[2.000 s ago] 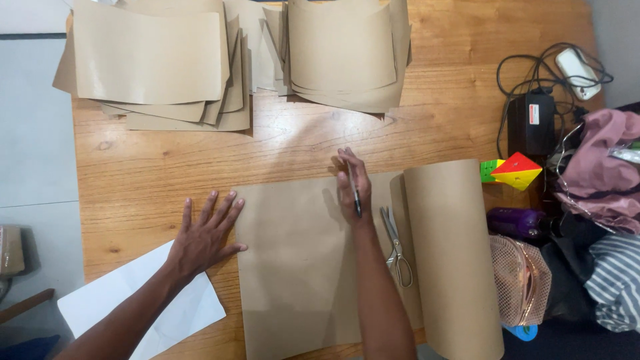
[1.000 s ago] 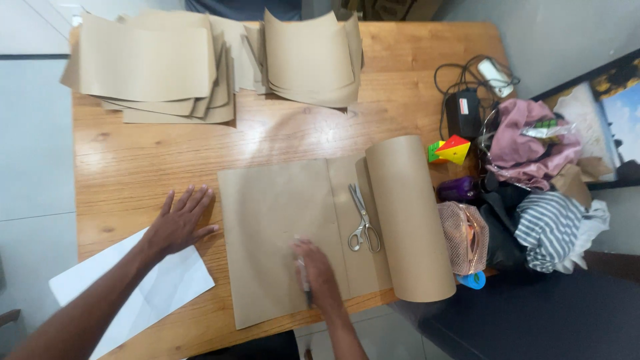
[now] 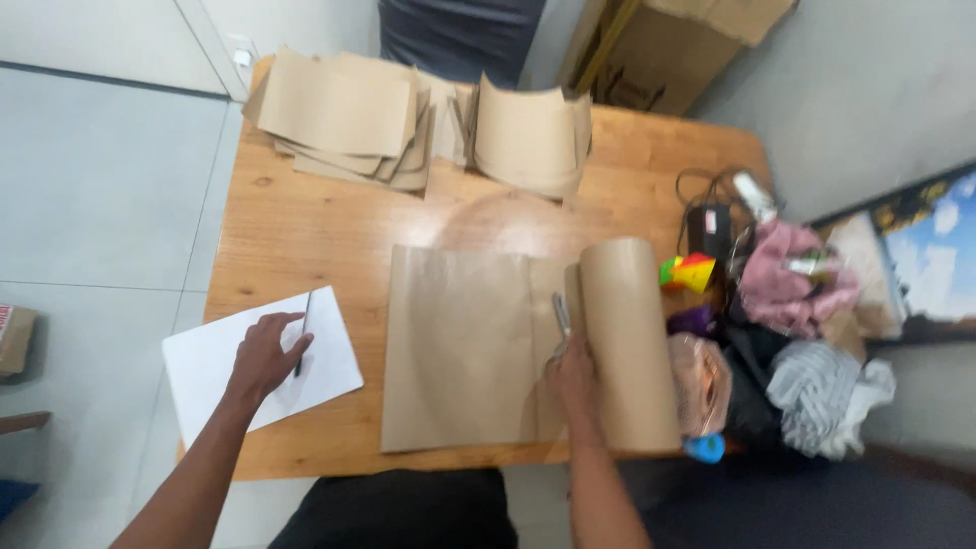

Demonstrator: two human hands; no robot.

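Note:
Over the white paper sheet (image 3: pixel 335 343) at the left, my left hand (image 3: pixel 267 354) has its thumb and finger at a dark pen (image 3: pixel 307 313); whether it grips the pen or lets it lie is unclear. My right hand (image 3: pixel 573 370) is on the handles of the metal scissors (image 3: pixel 562 314), its fingers partly hidden and blurred. The scissors lie on brown kraft paper (image 3: pixel 465 351), which is spread flat from the kraft paper roll (image 3: pixel 629 343) just right of my right hand. A line or edge runs down the flat paper left of the scissors.
Two stacks of cut kraft sheets (image 3: pixel 335 114), (image 3: pixel 526 137) lie at the table's far side. Along the right are a black power adapter (image 3: pixel 709 229) with cable, a red, yellow and green puzzle toy (image 3: pixel 688 272), a copper mesh pouch (image 3: pixel 698 389), pink cloth (image 3: pixel 793 282) and striped cloth (image 3: pixel 816 396).
The pen was in my right hand; it is now at my left hand over the white sheet. My right hand has moved to the scissors. The view has shifted.

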